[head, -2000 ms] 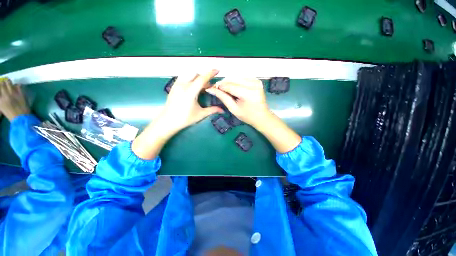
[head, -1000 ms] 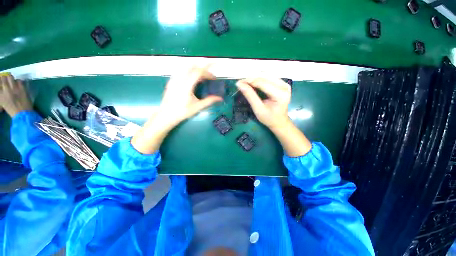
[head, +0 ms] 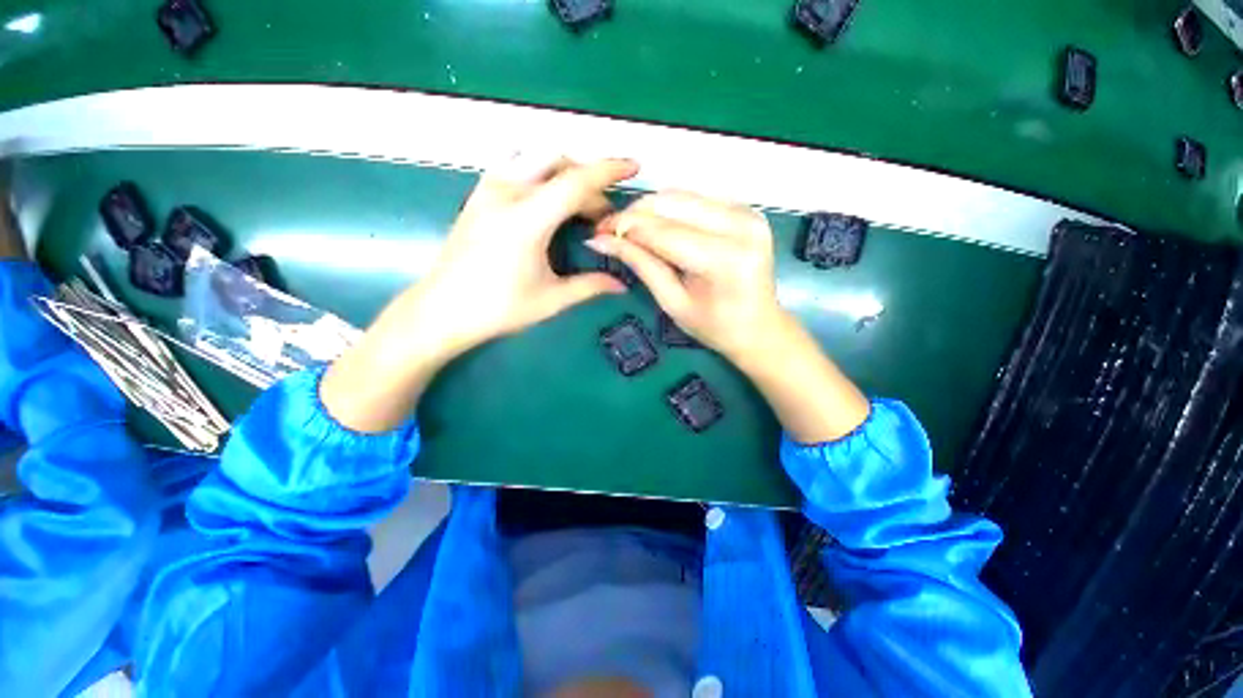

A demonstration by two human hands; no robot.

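My left hand (head: 502, 259) holds a small black housing (head: 579, 248) between thumb and fingers, mostly hidden by both hands. My right hand (head: 702, 266) is at the housing's right side, its thumb and fingertips pinched together; a tiny pale thing shows at the tips, too small to name. Below the hands lie a loose black housing (head: 628, 346) and a second one (head: 695, 404). Another housing is partly hidden under my right hand. One more housing (head: 832, 240) lies right of my right hand, against the pale rail.
Pale rail (head: 341, 126) crosses behind my hands; beyond it the green belt (head: 682, 82) carries scattered housings. At left lie thin sticks (head: 136, 357), a clear bag (head: 259, 325) and several housings (head: 154, 267). Black trays (head: 1091, 436) stand at right. A neighbour's blue sleeve (head: 48, 436) is at far left.
The view has shifted and tilted. My right hand was further from the housing a second ago and is now back against it. The housing by the rail shows more fully.
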